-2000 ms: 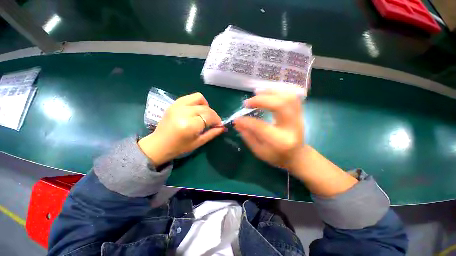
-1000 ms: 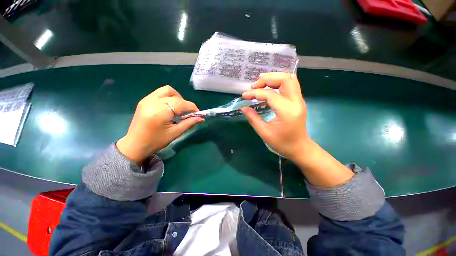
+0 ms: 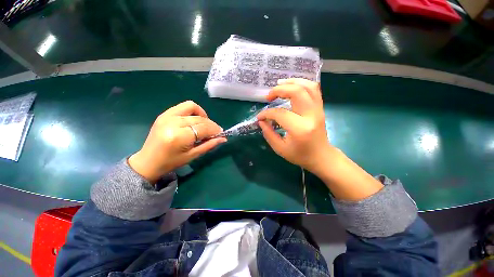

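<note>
A part sheet (image 3: 246,127), thin, whitish with dark pattern and shiny clear film, is stretched between my hands above the green bench, seen nearly edge-on. My left hand (image 3: 181,135) pinches its left end between thumb and fingers. My right hand (image 3: 300,121) holds its right part, with the thumb below and fingers above. The sheet's far ends are partly hidden by my fingers. A thick stack of part sheets (image 3: 257,69), whitish with grey pattern blocks, lies just beyond my right hand, which covers its near right corner.
A second, smaller stack (image 3: 13,127) lies at the far left. A pale metal strip (image 3: 146,64) crosses the bench (image 3: 374,146) behind the main stack. A red tray (image 3: 425,8) is at the upper right. A red stool (image 3: 51,238) stands below the bench edge at lower left.
My hands first moved apart with the sheet, then came slightly closer. The sheet now slants up to the right. The film end seen left of my left hand earlier no longer shows there.
</note>
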